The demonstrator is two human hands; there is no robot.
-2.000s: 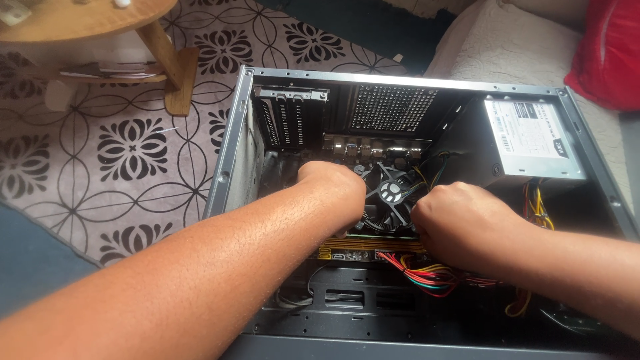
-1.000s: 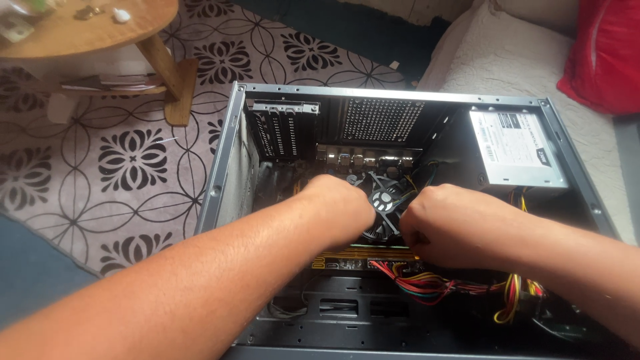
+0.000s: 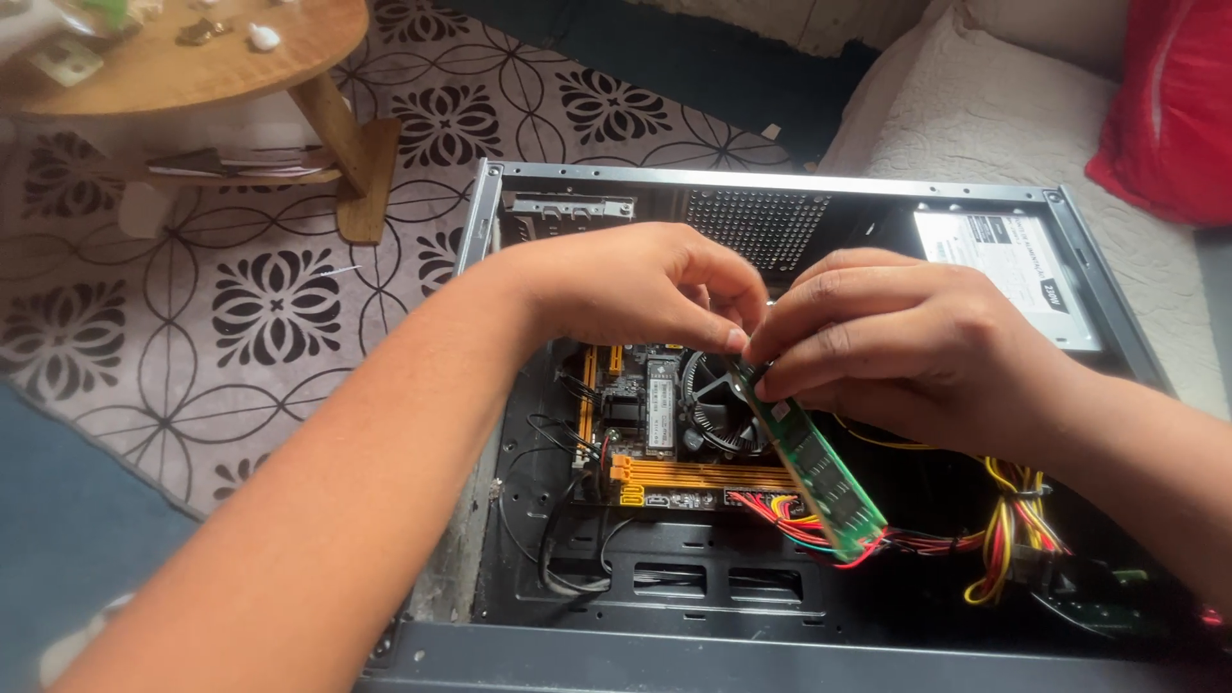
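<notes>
A green RAM module (image 3: 826,472) is held at its upper end between the fingertips of my right hand (image 3: 881,332), tilted, its lower end hanging over the colored power cables (image 3: 784,525). The fingertips of my left hand (image 3: 698,289) meet the same end; whether they grip it or only touch it is unclear. Beneath lie the orange memory slots (image 3: 707,474) on the motherboard, partly covered by the module. An M.2 drive (image 3: 661,404) and a black CPU fan (image 3: 722,402) sit farther back, the fan partly hidden by my hands.
The open black computer case (image 3: 770,664) surrounds the work, with a labelled power supply (image 3: 1006,269) at its back right. Yellow, red and black cables (image 3: 1006,529) hang at right. A wooden table (image 3: 318,48) stands at upper left, on a patterned rug (image 3: 279,303).
Both hands have risen from around the fan and memory slots and come together. The green RAM module now shows in the fingers, and the orange slots are more exposed.
</notes>
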